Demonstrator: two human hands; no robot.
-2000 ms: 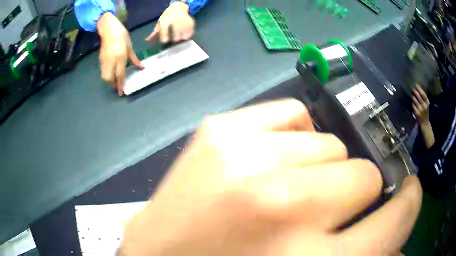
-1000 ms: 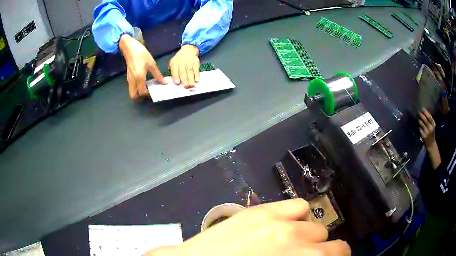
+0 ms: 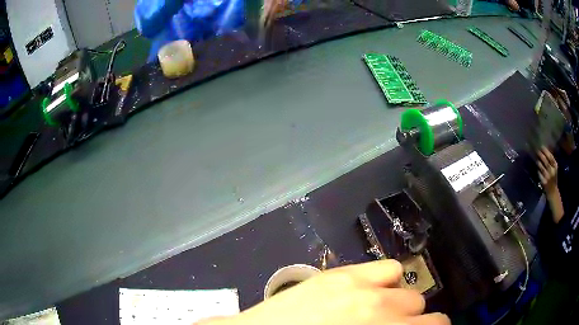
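Note:
My left hand (image 3: 343, 298) shows large and close at the bottom, cut off by the frame edge. Its back faces me and its fingers point right. The fingertips are partly out of frame and I cannot tell whether it holds anything. My right hand is not in view. A round pale cup (image 3: 289, 277) is partly hidden behind my left hand. A whitish board with small holes (image 3: 178, 306) lies on the black mat at the lower left. The iron stand (image 3: 397, 219) and its tan sponge (image 3: 422, 273) are just beyond my fingers. No soldering iron can be made out.
The solder feeder (image 3: 460, 209) with its green-flanged reel (image 3: 433, 127) stands right. Green PCB panels (image 3: 390, 79) lie on the grey-green belt (image 3: 190, 171). A blue-sleeved person (image 3: 190, 22) is across the belt, beside a pale cup (image 3: 176, 58). Another person's hand (image 3: 547, 168) is far right.
My left hand has dropped from high in front of the view to the bottom edge. The person opposite has withdrawn their hands, and the white board they held over the belt is gone from view.

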